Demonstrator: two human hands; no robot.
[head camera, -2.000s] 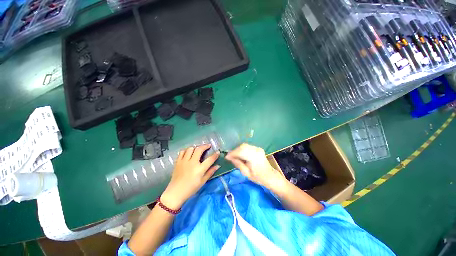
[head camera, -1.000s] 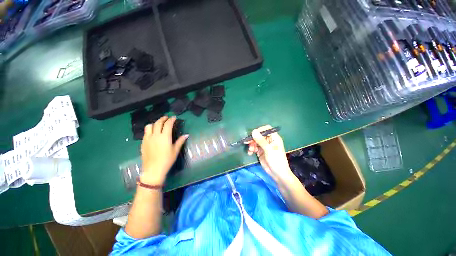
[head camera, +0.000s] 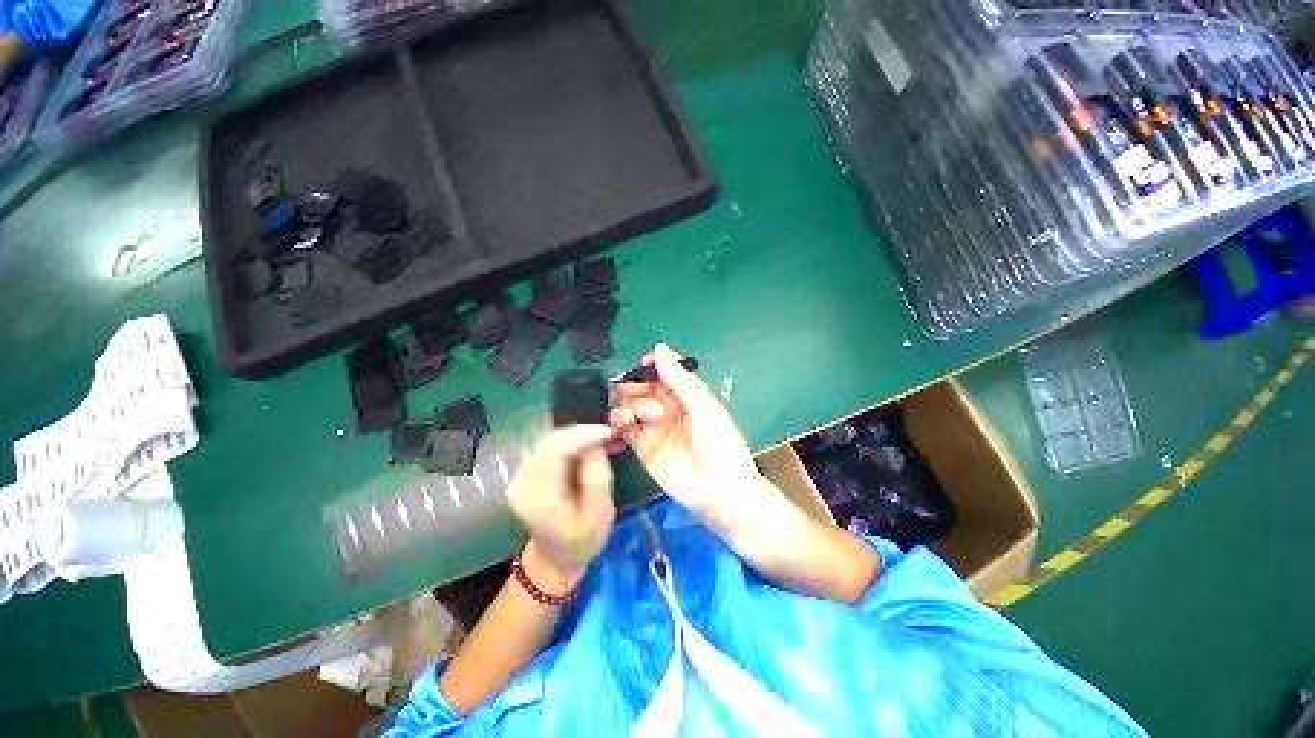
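My left hand (head camera: 565, 498) is blurred, at the bench edge, its fingers closed at a squarish black plastic part (head camera: 581, 395); the exact grip is unclear. My right hand (head camera: 681, 430) is just right of it, holding a slim black pen-like tool (head camera: 669, 371). Its tip points left, near the part. A clear strip (head camera: 418, 508) with a row of pale slivers lies left of my left hand, its right end hidden by that hand. Loose black parts (head camera: 378, 389) lie in groups below the tray.
A black two-compartment tray (head camera: 462, 274) holds parts on its left side. A printed paper band (head camera: 159, 577) curls at left. Stacked clear blister trays (head camera: 923, 216) stand at right. An open carton (head camera: 995, 498) with dark contents is below the bench edge. Another person's blue sleeve shows top left.
My left hand has moved right from the loose parts, and a black part now shows at its fingers. My right hand has come left with the tool, close to my left hand.
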